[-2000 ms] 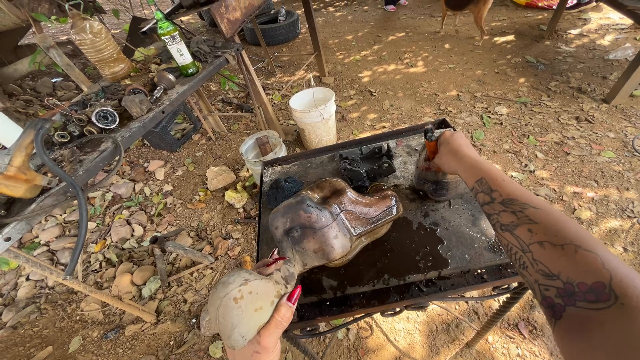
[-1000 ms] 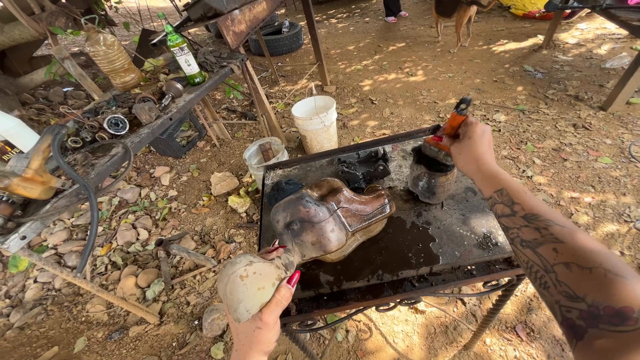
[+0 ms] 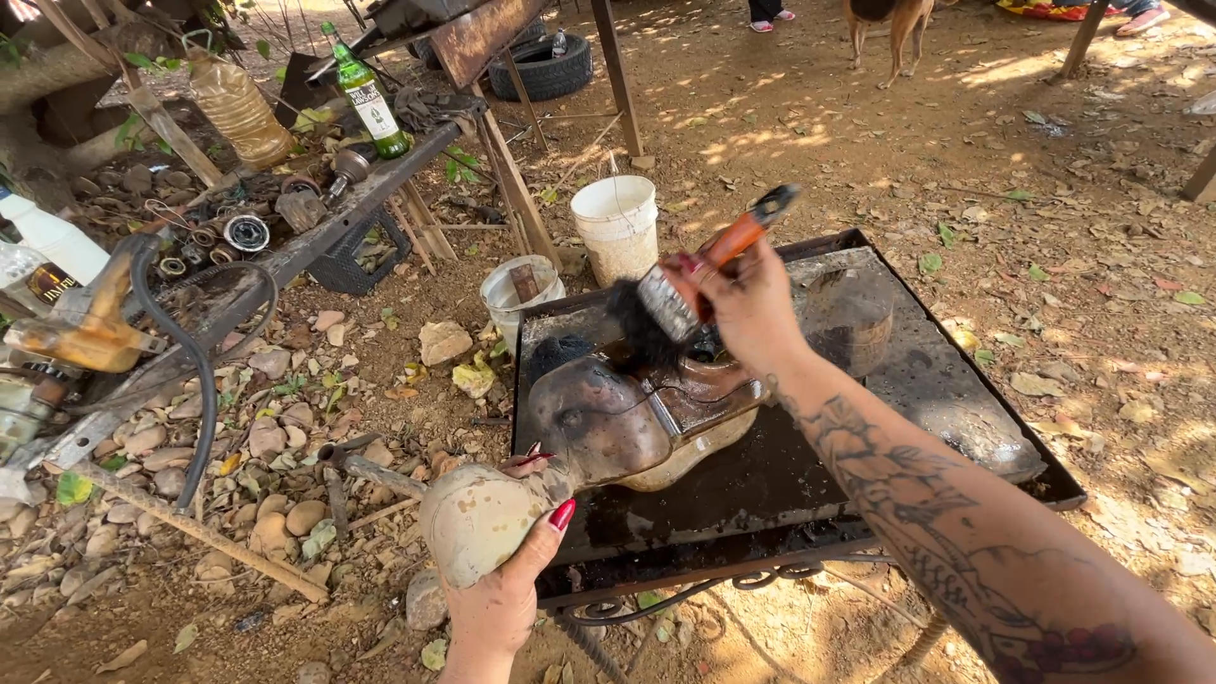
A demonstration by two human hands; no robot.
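My left hand (image 3: pixel 503 589) grips the rounded, pale end of a dirty metal part (image 3: pixel 484 522), at the lower left of the tray. The wider brown body (image 3: pixel 598 418) of what looks like the same part lies over the metal tray (image 3: pixel 874 418), its far side wet. Above that body my right hand (image 3: pixel 750 304) holds a wide paintbrush (image 3: pixel 708 275) with an orange handle; its dark bristles point down and left, and whether they touch the part cannot be told. A round metal can (image 3: pixel 848 328) stands on the tray behind my right wrist. Dark liquid wets the tray.
Two white buckets (image 3: pixel 617 228) stand behind the tray. A bench (image 3: pixel 285 256) at the left carries a green glass bottle (image 3: pixel 370 100), a plastic jug (image 3: pixel 237 104) and greasy metal parts (image 3: pixel 247 233). Stones lie on the ground at left. A dog (image 3: pixel 893 33) and a person's feet (image 3: pixel 769 21) are farther back.
My right hand has lifted the brush from the can at the tray's right and moved it left, over the metal part. My left hand keeps its hold.
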